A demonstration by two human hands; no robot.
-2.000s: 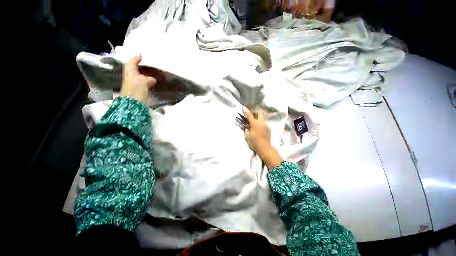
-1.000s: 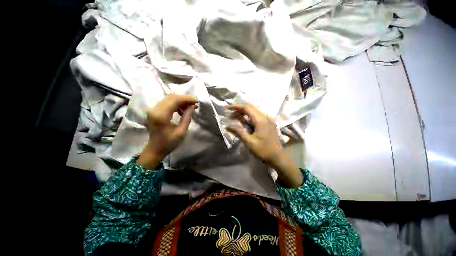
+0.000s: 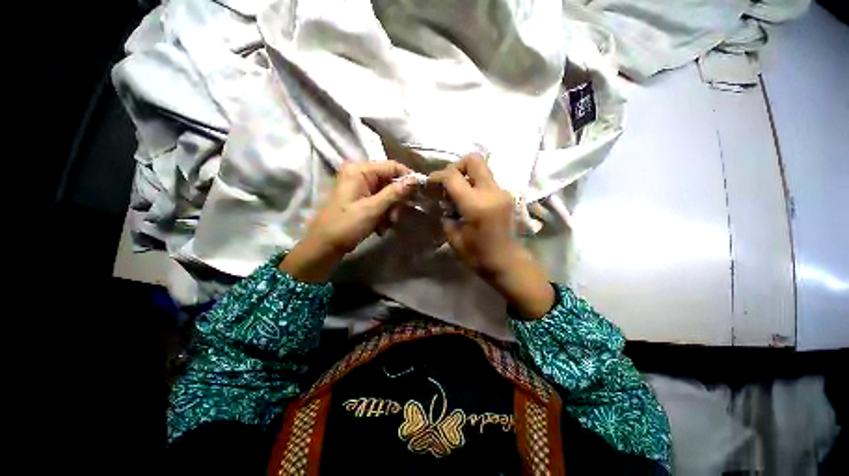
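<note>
An off-white garment point(image 3: 261, 177) lies crumpled across the table in front of me. My left hand point(image 3: 358, 204) and my right hand point(image 3: 479, 214) meet over its near middle, fingertips almost touching. Both pinch a small narrow bit of the pale cloth point(image 3: 419, 178) between them. A dark spot shows in my right palm; I cannot tell what it is. The dark label point(image 3: 582, 106) with white lettering lies on the garment to the right of my hands.
More pale garments point(image 3: 661, 33) lie at the far right of the white table point(image 3: 661, 223), which has dark lines along it. Pale cloth point(image 3: 745, 418) hangs or lies below the table edge at lower right. My dark apron point(image 3: 433, 390) is at the near edge.
Both hands left wider spots on the garment and came together at its middle, closing on a bit of cloth. The view has tilted down, so the garment and label sit higher in the picture.
</note>
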